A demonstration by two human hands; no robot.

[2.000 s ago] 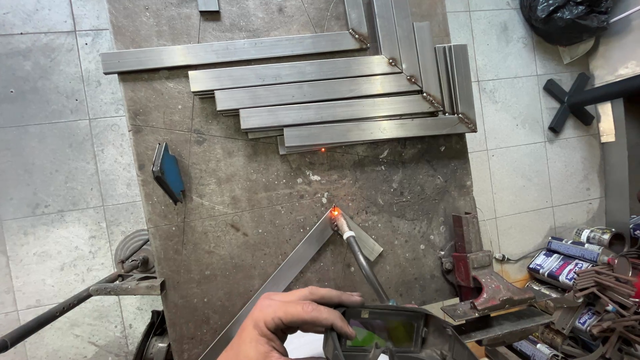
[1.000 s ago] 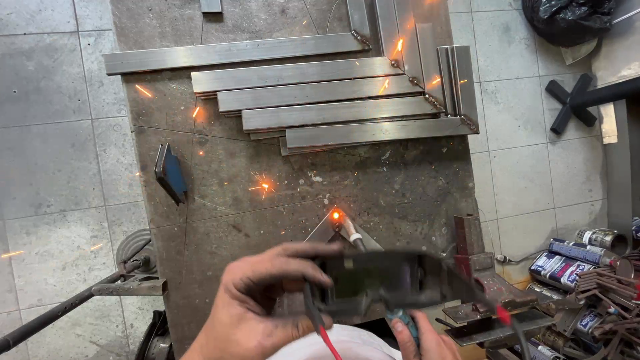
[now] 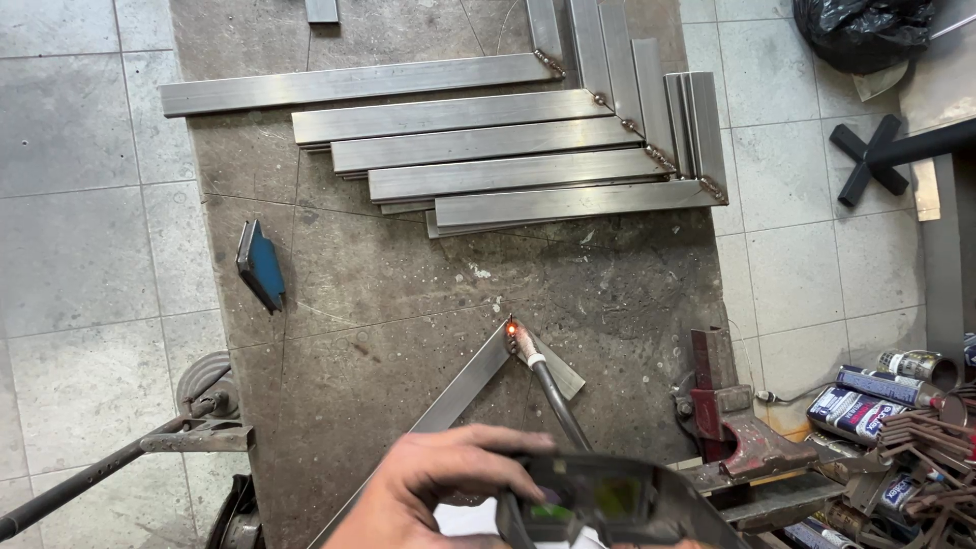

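My left hand [image 3: 450,484] grips the left edge of a dark welding mask [image 3: 610,496] with a green-tinted lens, low in the view. Beyond the mask, a MIG welding torch [image 3: 555,396] points up to the corner of a steel-tube angle [image 3: 465,385], where a small spot glows orange. The angle's long leg runs down left behind my left hand; a short leg shows right of the torch. Of my right hand [image 3: 659,544] only a sliver of skin shows at the bottom edge, under the mask; its grip is hidden. Welded steel-tube angles [image 3: 503,164] lie nested farther up.
A blue magnetic welding square [image 3: 263,267] stands at the left of the metal table [image 3: 381,290]. A red bench vise [image 3: 717,412] is on the right edge, with cans [image 3: 854,412] and rusty metal rods [image 3: 923,450] beyond. A black bag [image 3: 862,30] lies top right.
The bright sparks of one second ago are gone, and a small glow stays at the corner. My left hand and the mask have shifted; the mask's lens side shows again.
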